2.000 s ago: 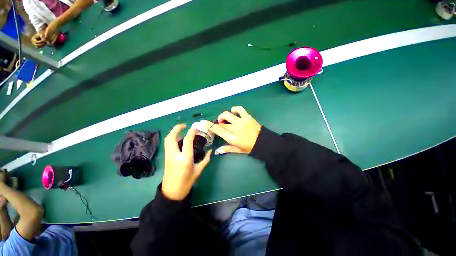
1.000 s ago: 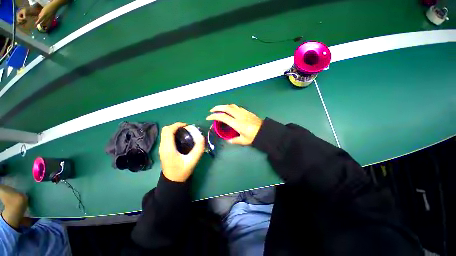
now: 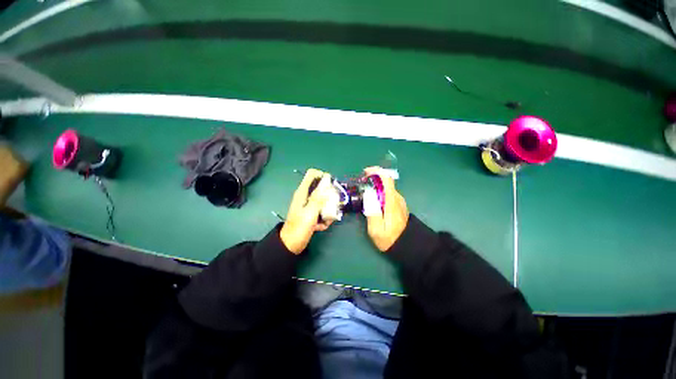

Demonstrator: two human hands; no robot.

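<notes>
My left hand [image 3: 306, 212] grips the pale and black end of a unit, its fingers wrapped around it. My right hand [image 3: 388, 217] grips the magenta flared end [image 3: 379, 194]. A dark middle part [image 3: 353, 198] shows between the two hands, in line with both ends. Whether the two ends are joined or only held close cannot be told. Thin wires and pale bits show around my fingers, slightly blurred. My palms and fingers hide much of the unit.
A dark grey cloth [image 3: 248, 155] with black cylinders [image 3: 219, 189] lies left of my hands. A black unit with magenta mouth [image 3: 92, 156] lies farther left. An inner assembly [image 3: 528, 141] stands right by the white rail [image 3: 415, 130]. A thin wire [image 3: 474, 94] lies beyond. A person's blue sleeve [image 3: 31, 250] is at left.
The view has turned, so the bench things appear shifted. The black-and-pale part and the magenta part, held apart a second ago, are now lined up close together between my hands.
</notes>
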